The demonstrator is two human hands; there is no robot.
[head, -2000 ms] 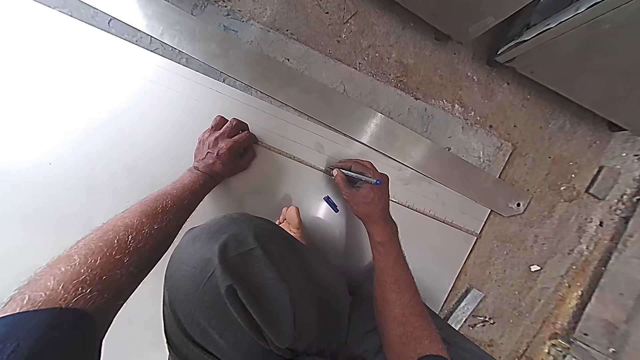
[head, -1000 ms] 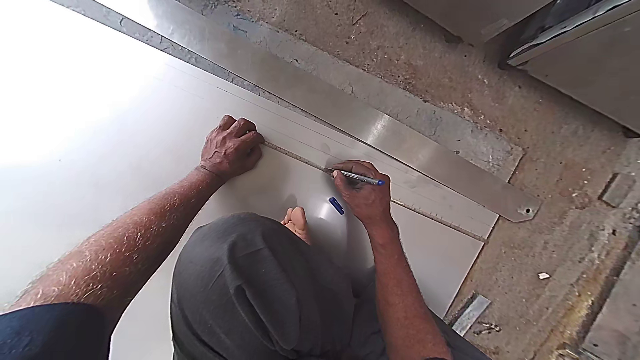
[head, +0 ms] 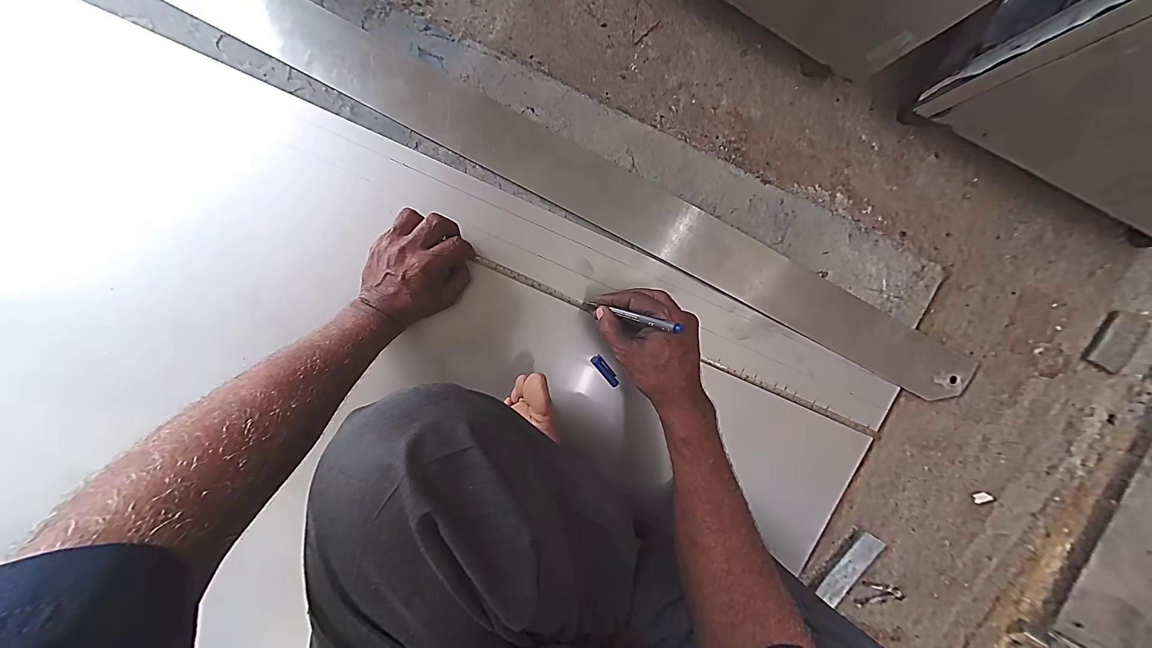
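Note:
A thin measuring tape or rule lies slantwise across a smooth pale sheet. My left hand has its fingers curled at the upper left end of the visible tape, gripping or pressing it. In my right hand is a blue-ended pen, its tip down at the tape's edge. A blue pen cap rests on the sheet beside that hand. Thin drawn lines run along the sheet above the tape. Beyond them lies a long flat metal straightedge with a hole near its end.
Under the straightedge is a grey slab on the rough concrete floor. Metal boxes or cabinets stand at the upper right. A small metal strip lies by the sheet's right edge. My bare foot and bent knee are over the sheet.

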